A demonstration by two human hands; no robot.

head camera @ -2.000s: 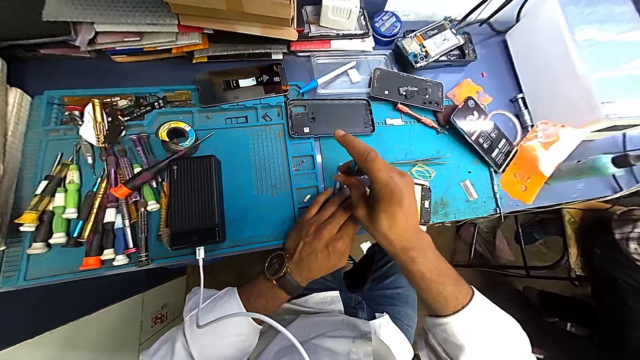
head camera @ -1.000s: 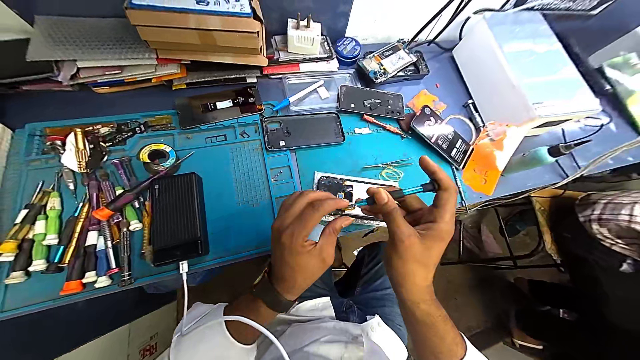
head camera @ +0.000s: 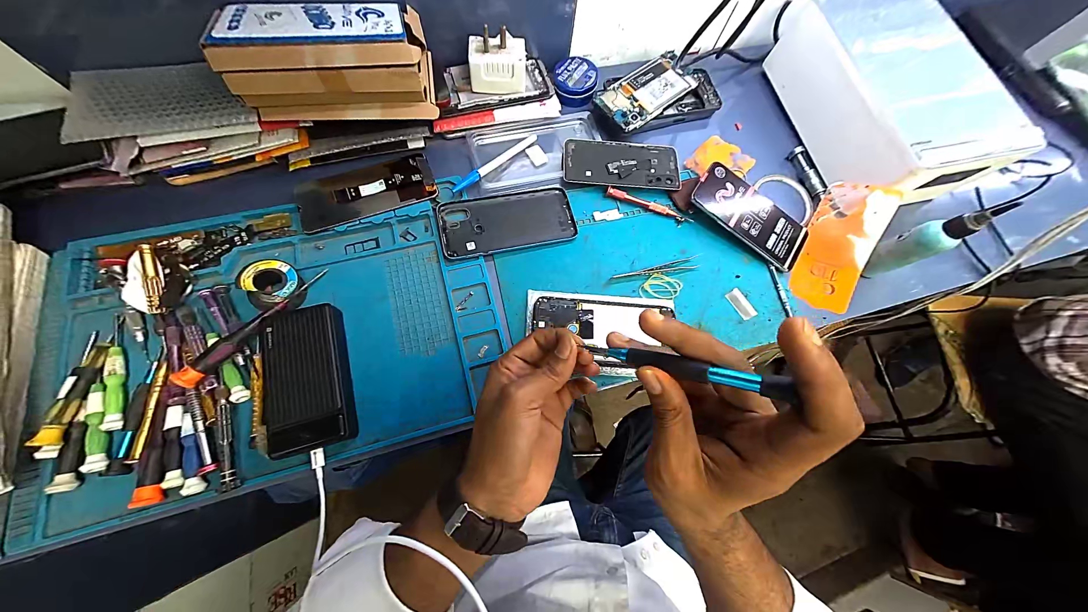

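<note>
My right hand [head camera: 739, 416] holds a blue and black precision screwdriver [head camera: 697, 370], its tip pointing left. My left hand [head camera: 531, 408] has thumb and fingertips pinched at that tip; whether a small part is between them cannot be made out. Behind both hands lies an opened smartphone [head camera: 608, 319] on the blue mat, partly hidden by my fingers. A black phone back cover [head camera: 508, 223] lies beyond it, and yellow-green rubber bands [head camera: 660, 286] lie beside tweezers [head camera: 646, 270] just past the phone.
Many screwdrivers [head camera: 174, 408] lie at the left beside a black power bank [head camera: 308, 378] with a white cable [head camera: 320, 501] and a solder spool [head camera: 268, 280]. Cardboard boxes [head camera: 323, 81] stand at the back. At right are a boxed item [head camera: 750, 216] and an orange sheet [head camera: 837, 246]. A person sits far right.
Two seconds ago my hands were close together over the phone, mostly hiding it. Now the screwdriver shows in my right hand, and my left fingers are at its tip. The view has shifted.
</note>
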